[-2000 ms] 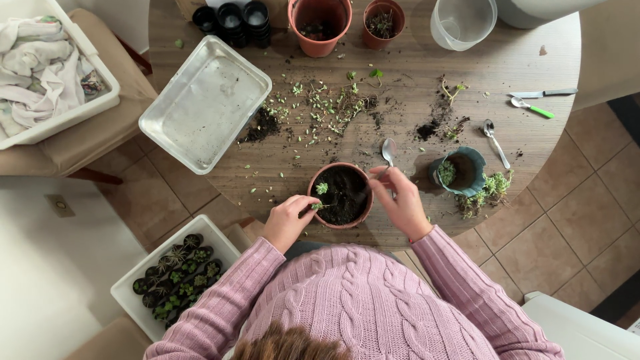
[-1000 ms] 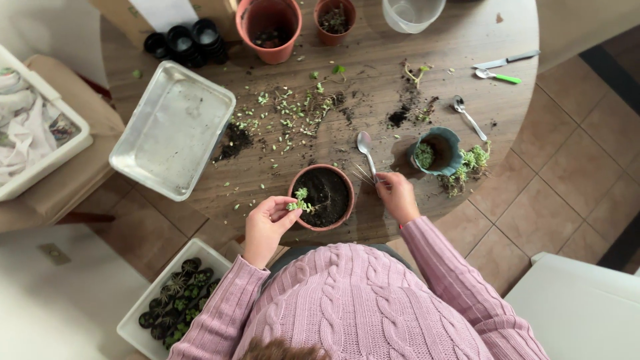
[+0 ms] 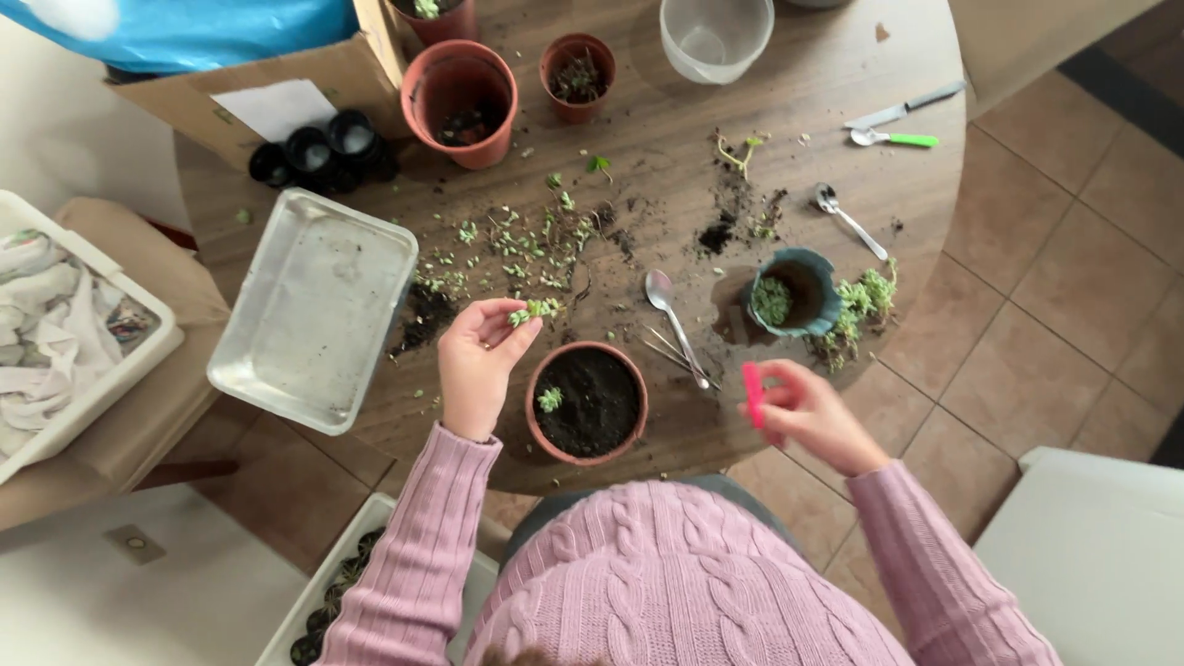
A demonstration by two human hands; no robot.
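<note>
Between its thumb and fingers, my left hand point(image 3: 483, 356) holds a succulent cutting point(image 3: 536, 313) just above and left of a terracotta-coloured pot point(image 3: 641, 407). Dark soil point(image 3: 597, 402) fills that pot, and a small succulent rosette point(image 3: 550, 400) sits at its left side. My right hand point(image 3: 805, 412), right of the pot, grips a bright pink object point(image 3: 753, 395) whose kind I cannot tell. A metal spoon point(image 3: 673, 319) lies between the hands beside thin tweezers-like prongs point(image 3: 668, 351). Beyond my right hand stands a blue-green pot point(image 3: 803, 287) with succulents in it, and more succulent stems point(image 3: 860, 310) lie against it.
A clear plastic tray point(image 3: 314, 310) lies at left, near scattered leaves point(image 3: 527, 245) and spilled soil. Behind are black small pots point(image 3: 314, 153), a cardboard box point(image 3: 194, 102), brown-orange pots point(image 3: 460, 102) and a clear tub point(image 3: 717, 37). Another spoon point(image 3: 849, 220) and a knife point(image 3: 905, 104) lie at right.
My left hand has moved from over the soil pot to above its rim, with the cutting. My right hand has left the spot beside the spoon and now holds the pink object. The view has shifted.
</note>
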